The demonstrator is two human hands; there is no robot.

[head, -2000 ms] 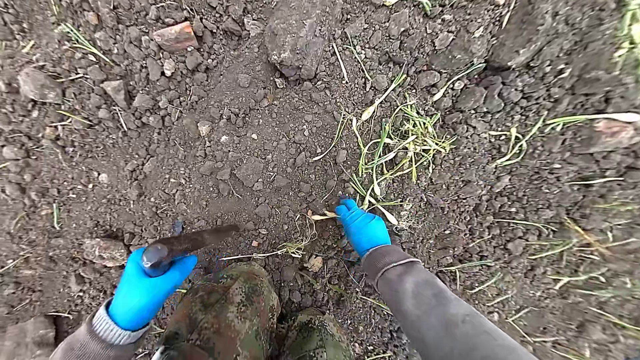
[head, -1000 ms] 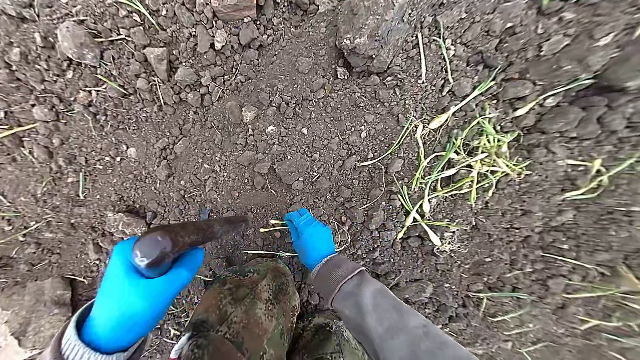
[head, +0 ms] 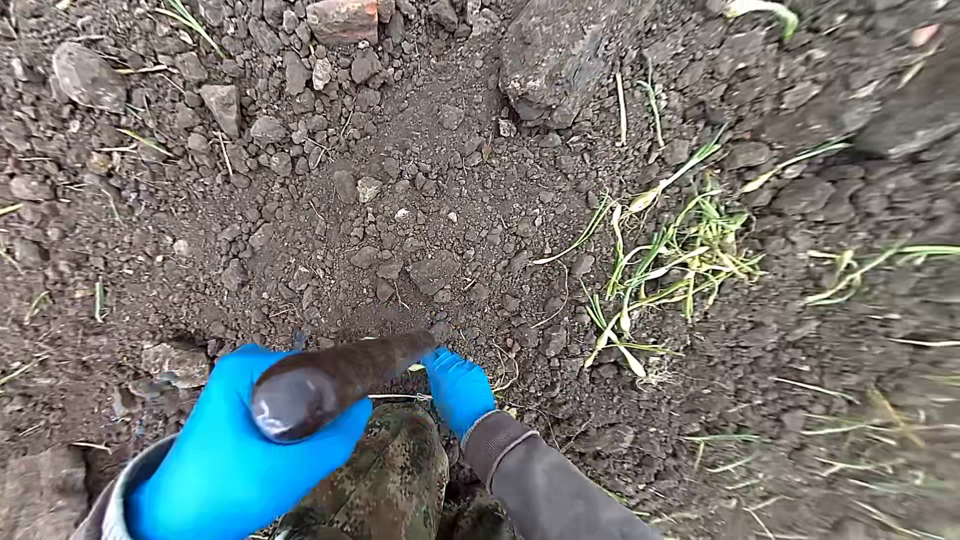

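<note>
My left hand [head: 244, 450], in a blue glove, is closed around the dark, rounded handle [head: 337, 382] of a hand tool, whose far end reaches toward my right hand. The tool's working end cannot be made out. My right hand [head: 459, 390], also blue-gloved, is low at the soil beside that far end. A pale bit of plant shows by its fingertips, and a thin pale stem [head: 401, 396] lies just left of it. To the right, a loose heap of onion-like seedlings [head: 682, 255] with pale bulbs and green leaves rests on the ground.
A large rock [head: 551, 67] sits at the top, with a reddish stone [head: 343, 21] to its left. Clods and stones cover the dark soil [head: 420, 225]. More seedlings [head: 855, 277] are scattered at the right. My camouflage-clad knee [head: 382, 465] is at the bottom.
My right hand has moved left, away from the seedling heap and toward the tool. My left hand and the tool have come nearer to the right hand.
</note>
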